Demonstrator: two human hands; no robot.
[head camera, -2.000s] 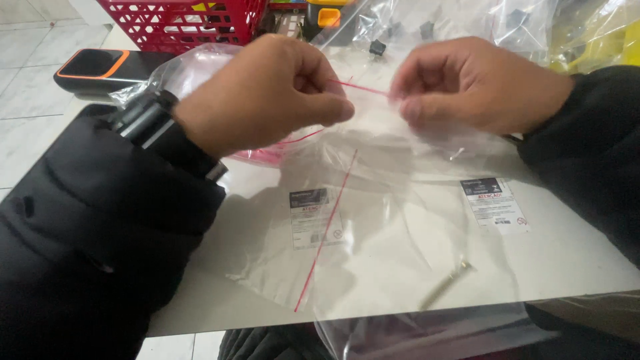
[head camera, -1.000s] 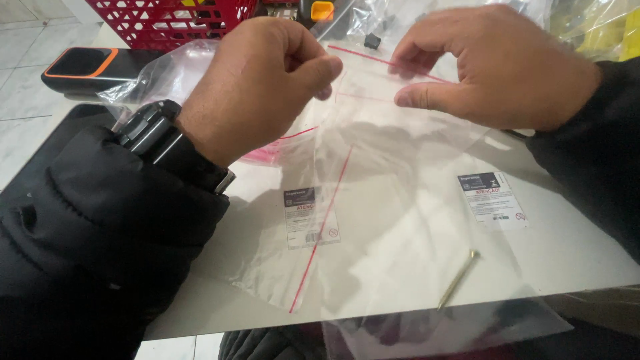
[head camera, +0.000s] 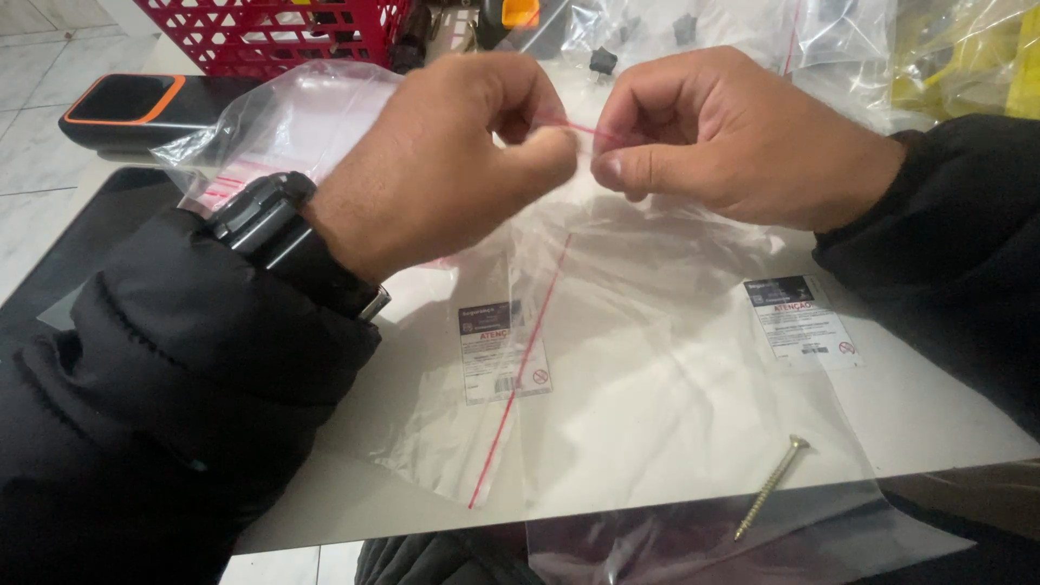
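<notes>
My left hand (head camera: 455, 154) and my right hand (head camera: 731, 138) pinch the red-lined top edge of a clear plastic zip bag (head camera: 650, 349) between thumbs and fingers, a short way apart. The bag hangs down over the white table and past its front edge. A brass-coloured screw (head camera: 770, 487) shows at its lower part; whether it lies inside is hard to tell. Another clear bag (head camera: 422, 422) with a red zip line lies flat at the left, partly overlapped. Two printed labels, the left one (head camera: 505, 353) and the right one (head camera: 804, 322), show on or through the plastic.
A red plastic basket (head camera: 268, 41) stands at the back left. Beside it lie a black and orange device (head camera: 138, 110) and a stack of zip bags (head camera: 309, 122). Small dark knobs (head camera: 603, 61) and bags with yellow items (head camera: 959, 73) are at the back. A dark flat panel (head camera: 73, 244) sits at the left.
One second ago the left fingers were off the bag's edge and the right hand stood farther from them. Now both hands are close together, each gripping the red-lined edge.
</notes>
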